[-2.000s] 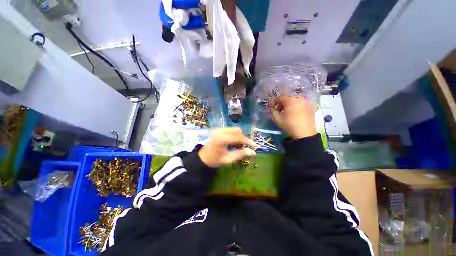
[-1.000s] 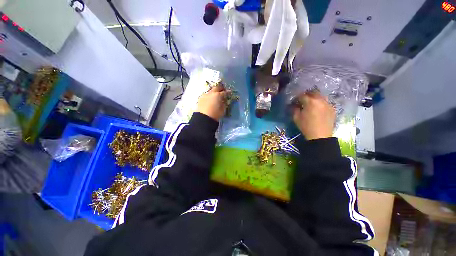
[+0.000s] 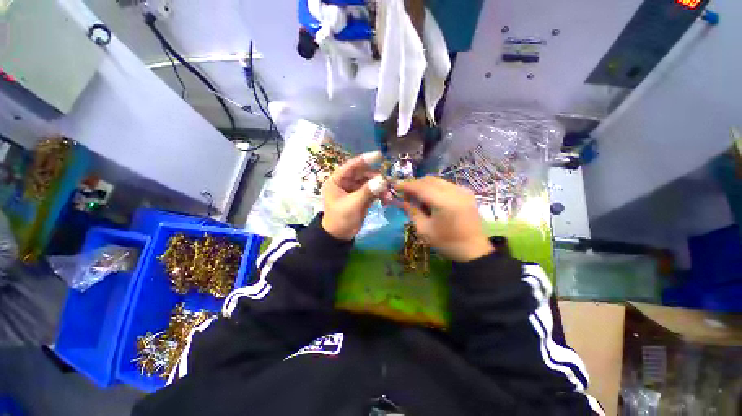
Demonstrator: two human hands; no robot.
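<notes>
My left hand (image 3: 350,195), with whitish coverings on its fingertips, and my right hand (image 3: 443,215) meet just in front of the small metallic fixture (image 3: 403,165). The fingers of both hands are pinched around something small; a brass-coloured bit shows at the left fingertips, and the rest is hidden. A heap of joined pieces (image 3: 416,250) with gold ends lies on the green mat (image 3: 370,284), partly behind my right hand. Brass parts (image 3: 322,166) lie on the clear plastic at the left. Silvery rods (image 3: 488,175) lie in the clear bag at the right.
White cloth gloves (image 3: 400,69) hang above the fixture beside a blue wrap (image 3: 354,24). Blue bins (image 3: 134,305) with gold and silvery heaps stand at the left. An open cardboard box (image 3: 594,341) is at the lower right. A control panel (image 3: 651,45) is at the upper right.
My left hand has left the brass parts and my right hand has left the rod bag. Both have come together at the centre, before the fixture. The camera view has shifted.
</notes>
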